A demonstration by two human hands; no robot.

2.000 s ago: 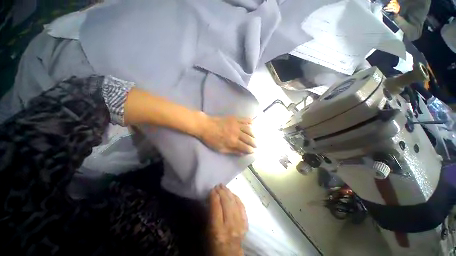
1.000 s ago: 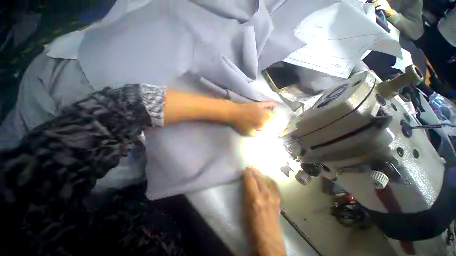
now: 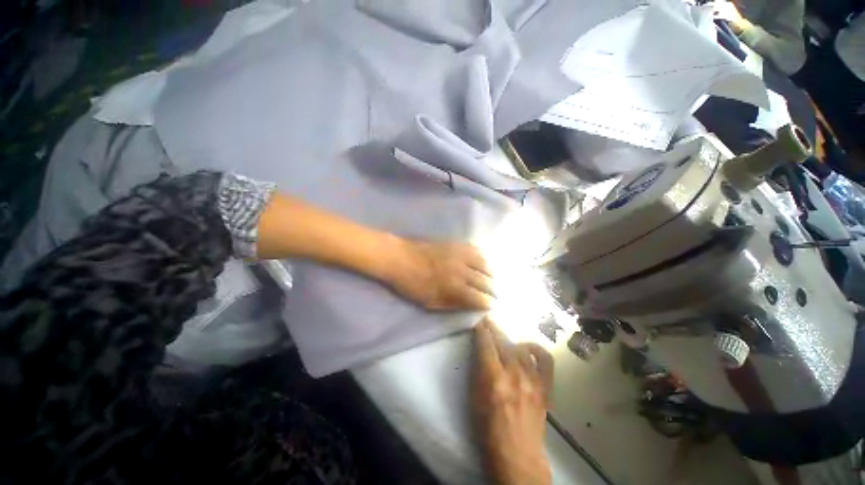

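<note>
A light grey cloth panel (image 3: pixel 332 322) lies on the machine table, with folds and a dark-lined edge near its middle. Its right part runs into the white glare at the needle area. My left hand (image 3: pixel 441 275) lies palm down on the panel, holding it down, fingertips at the glare. My right hand (image 3: pixel 512 384) is below it, on the table by the panel's lower edge, thumb bent; glare hides what its fingertips touch. The off-white sewing machine head (image 3: pixel 654 237) stands to the right of both hands. The needle and presser foot are lost in the glare.
White printed paper pieces (image 3: pixel 635 80) lie behind the machine, near a dark flat object (image 3: pixel 536 152). A rumpled grey heap (image 3: pixel 85 180) is at the left. Dark tangled items (image 3: pixel 669 403) lie below the machine head. Another person's hand (image 3: pixel 728 14) shows at the top right.
My left hand first moved up and right to the glare, then back down and left onto the panel. My right hand moved up and right to the panel's edge beside the needle area.
</note>
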